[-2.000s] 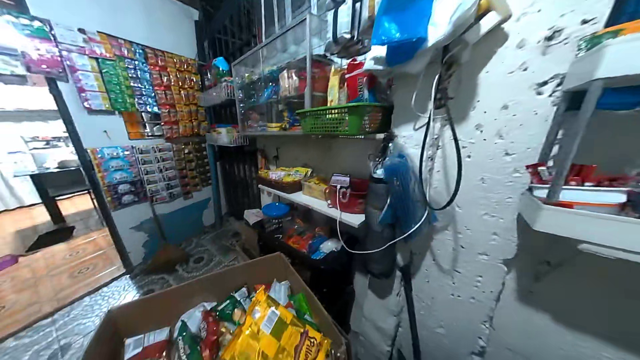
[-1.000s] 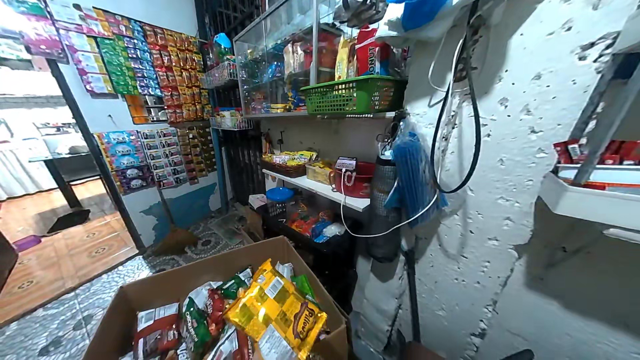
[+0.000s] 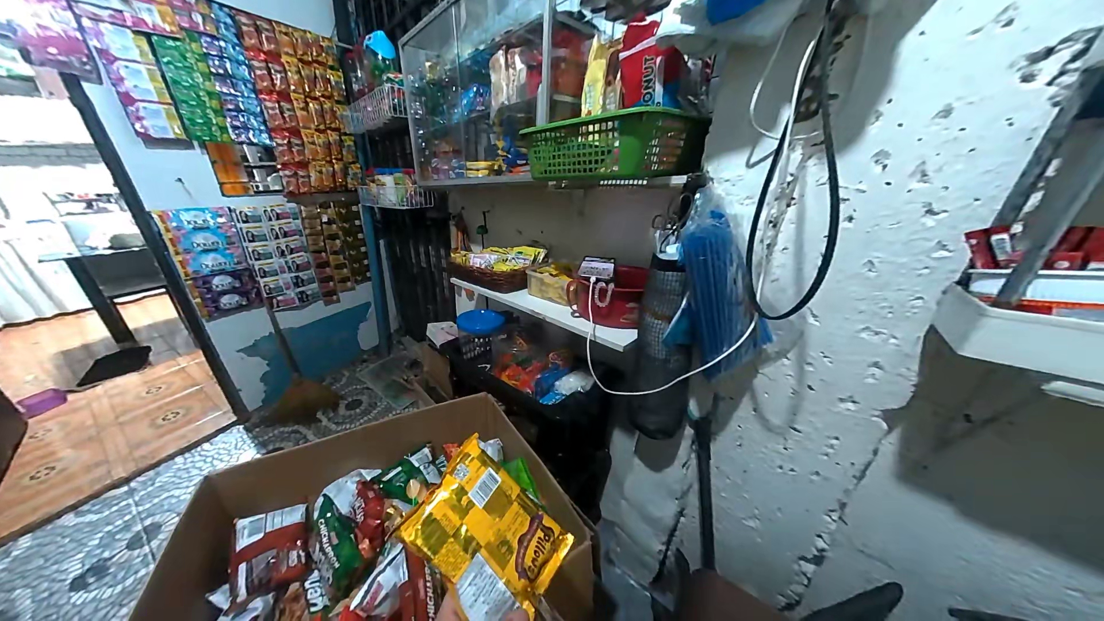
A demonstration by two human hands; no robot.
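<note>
A shiny yellow Piattos-like snack packet (image 3: 487, 526) is tilted over the right part of an open cardboard box (image 3: 207, 504). Small patches of skin, seemingly fingertips (image 3: 517, 614), show at the packet's lower end at the frame's bottom edge and touch it. Which of my hands they belong to cannot be told; the rest of both hands is out of sight. Inside the box lie several snack bags, among them a red and white one (image 3: 269, 552) and a green one (image 3: 336, 543).
Behind the box, a white shelf (image 3: 552, 312) holds baskets and a red container (image 3: 617, 297). A green plastic basket (image 3: 617, 142) sits above. Sachet strips (image 3: 302, 95) hang left, over a broom (image 3: 297, 397). A white cable (image 3: 638, 392) loops by the rough wall; a white rack (image 3: 1018, 336) juts out right.
The yellow packet, lying among the other bags two seconds ago, is now tilted above them, and more of the bags beside it show. The view has shifted slightly.
</note>
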